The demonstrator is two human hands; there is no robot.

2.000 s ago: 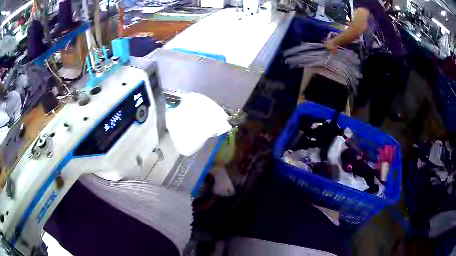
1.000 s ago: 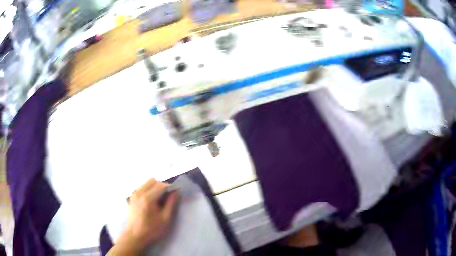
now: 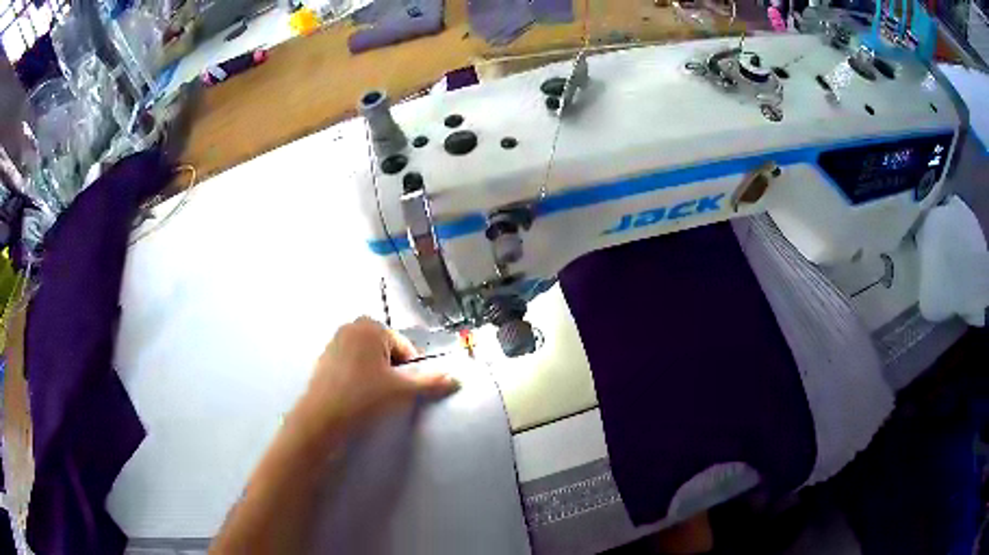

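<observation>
A pale panel (image 3: pixel 461 466) lies on the machine table left of the cream bed plate, its top edge at the presser foot (image 3: pixel 466 325). My left hand (image 3: pixel 369 374) holds this top edge just left of the foot, thumb on top; a thin dark edge shows by the fingers. The white JACK sewing machine (image 3: pixel 662 163) stands behind. A stack of cut panels (image 3: pixel 694 347), purple on top with pale edges fanned right, lies under its arm. A small skin-toned patch (image 3: pixel 685 536) shows below the stack; I cannot tell if it is my right hand.
A long purple drape (image 3: pixel 76 369) hangs along the table's left edge. Clear plastic bags (image 3: pixel 98 98) are heaped at the upper left. Grey-purple pieces (image 3: pixel 396 24) lie on the wooden surface (image 3: pixel 293 92) behind. A white cloth (image 3: pixel 954 260) is bunched at the machine's right end.
The view has swung from the crate and the machine's right end to the needle area. My left hand has moved up with the pale panel from the table's front to the presser foot.
</observation>
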